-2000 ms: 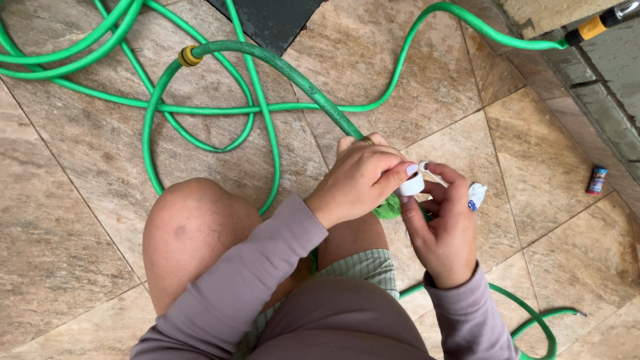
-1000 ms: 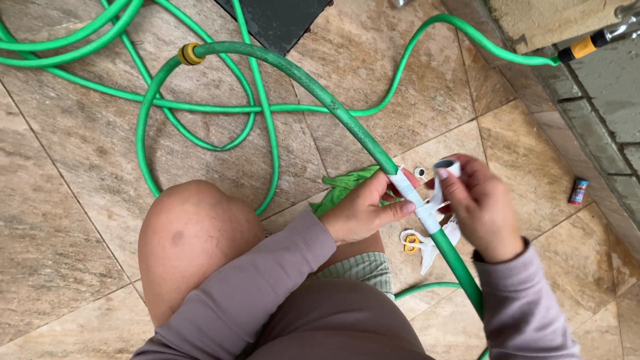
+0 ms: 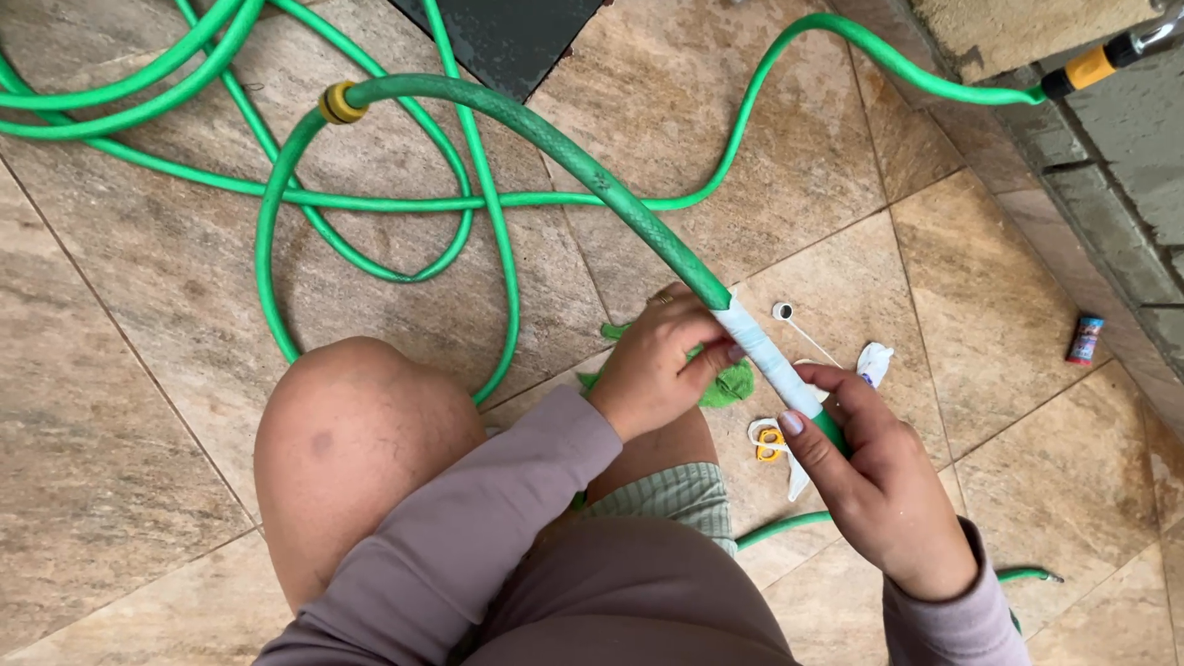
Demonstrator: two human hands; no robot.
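A green garden hose (image 3: 555, 139) arches over my lap, with white tape (image 3: 768, 359) wound round one stretch of it. My left hand (image 3: 661, 361) grips the hose at the upper end of the wrap, thumb on the tape. Around the hose at the wrap's lower end closes my right hand (image 3: 883, 476). A yellow and black hose connector (image 3: 343, 102) sits farther up the hose. Beyond the hands, on the floor, lie a green cloth (image 3: 729, 384), a small white spool (image 3: 783, 311), a yellow-handled tool (image 3: 769, 444) and a crumpled white wrapper (image 3: 874, 363).
More green hose (image 3: 398, 202) loops across the tiled floor and runs to a yellow and black tap fitting (image 3: 1091, 69) by the wall at upper right. A small red and blue cylinder (image 3: 1084, 339) lies at right. A black mat (image 3: 509, 37) is at the top.
The white roll that my right hand held a second ago is no longer in it; that hand has moved down onto the hose. The wrapped stretch has come into view since two seconds ago.
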